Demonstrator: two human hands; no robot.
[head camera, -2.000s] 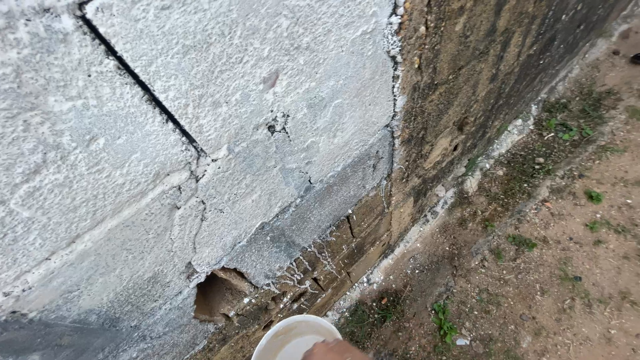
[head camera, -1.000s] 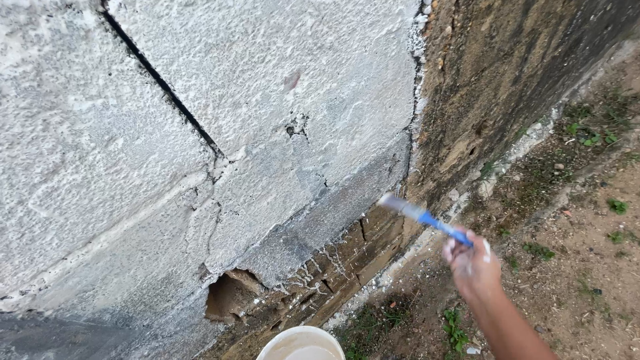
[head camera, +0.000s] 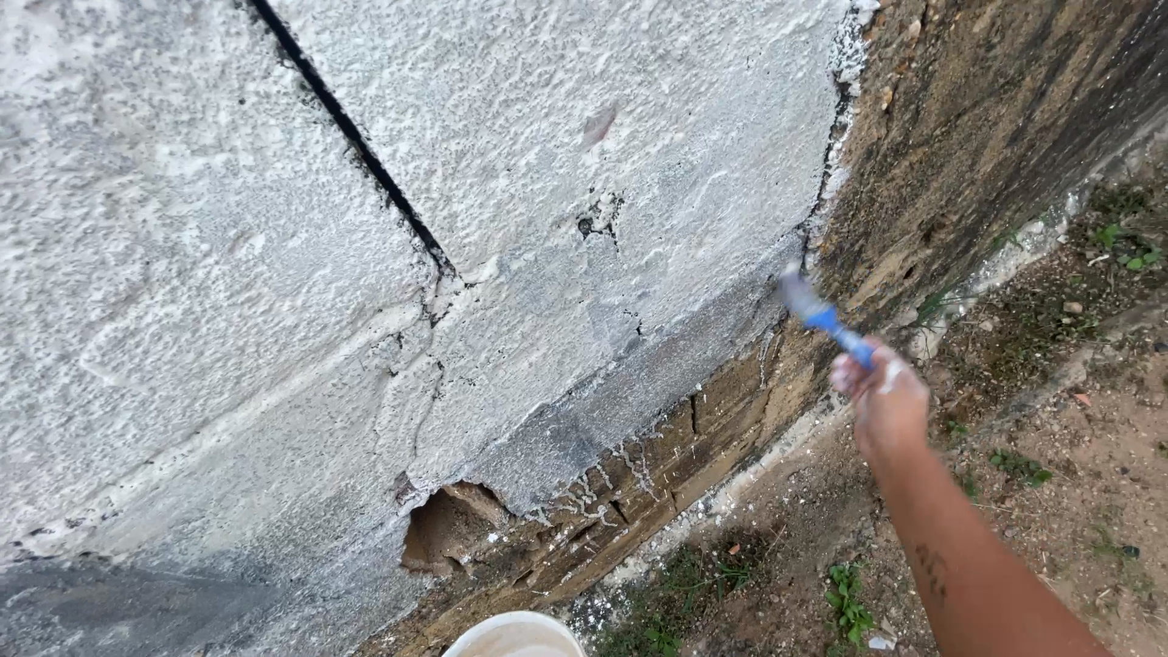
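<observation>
My right hand (head camera: 885, 392), spotted with white paint, is closed around the blue handle of a paintbrush (head camera: 826, 319). The brush's bristles, slightly blurred, are at the lower right edge of the white-painted rough wall (head camera: 639, 301), close to where the bare brown wall (head camera: 940, 182) begins. Whether the bristles touch the surface cannot be told. A white bucket (head camera: 518, 636) shows only its upper part at the bottom edge of the view. My left hand is out of view.
A broken hole (head camera: 452, 529) opens low in the wall. A dark groove (head camera: 356, 137) runs diagonally down the painted face. White drips mark the brown base. Bare soil (head camera: 1077, 538) with small green weeds (head camera: 847, 602) lies along the wall's foot at the right.
Two seconds ago a hand was at the bucket and no brush showed. One second ago my right hand held the brush near the wall's lower edge, where it still is.
</observation>
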